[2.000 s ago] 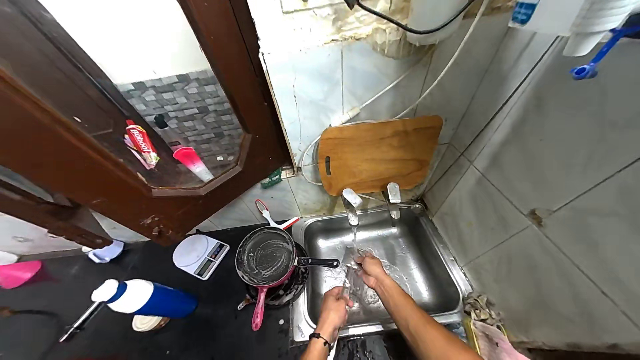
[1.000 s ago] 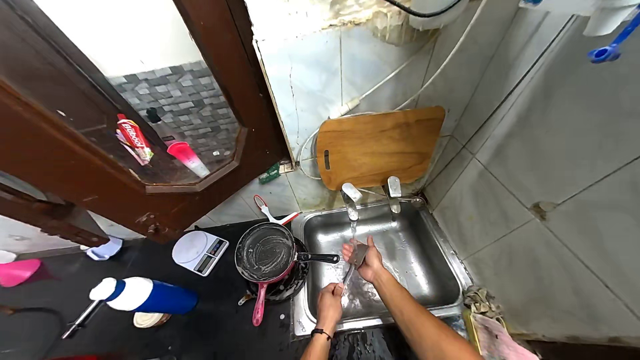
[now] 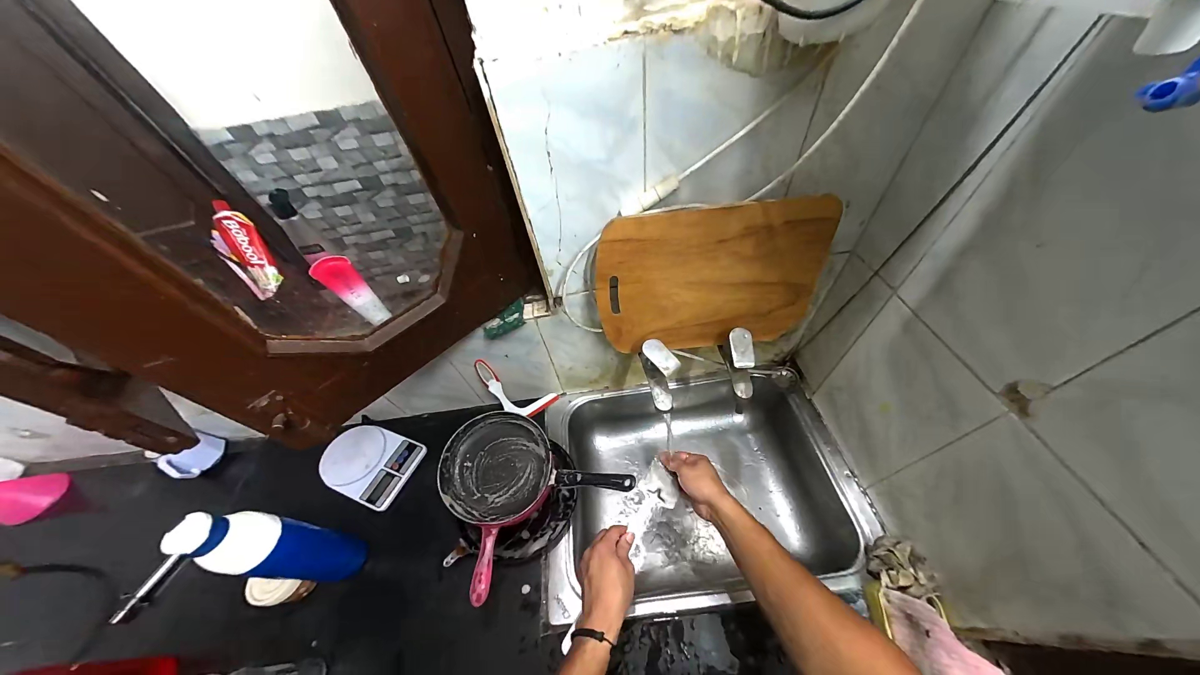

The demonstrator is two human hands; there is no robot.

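My left hand [image 3: 607,572] is closed around the handle of a pale, flat-headed kitchen utensil [image 3: 659,487], apparently a spatula, over the steel sink [image 3: 787,511]. At the upper edge of its wet, shiny head are the fingers of my right hand [image 3: 696,480]; glare blurs the exact contact. Water runs from the left tap [image 3: 660,370] onto the fingertips and the head. A second tap [image 3: 742,361] stands to the right. Left of the sink, a soapy frying pan [image 3: 497,467] rests on other dark cookware, and a black handle [image 3: 595,481] reaches over the sink's rim.
A wooden cutting board [image 3: 717,272] leans on the tiles behind the taps. On the dark counter are a white kitchen scale [image 3: 361,459], a blue and white bottle [image 3: 281,547] and a red-edged white tool [image 3: 511,398]. Cloths [image 3: 923,628] lie right of the sink.
My hands have moved apart. The right hand, which was open under the utensil's head one second ago, is now at its upper edge, while the left still holds the handle.
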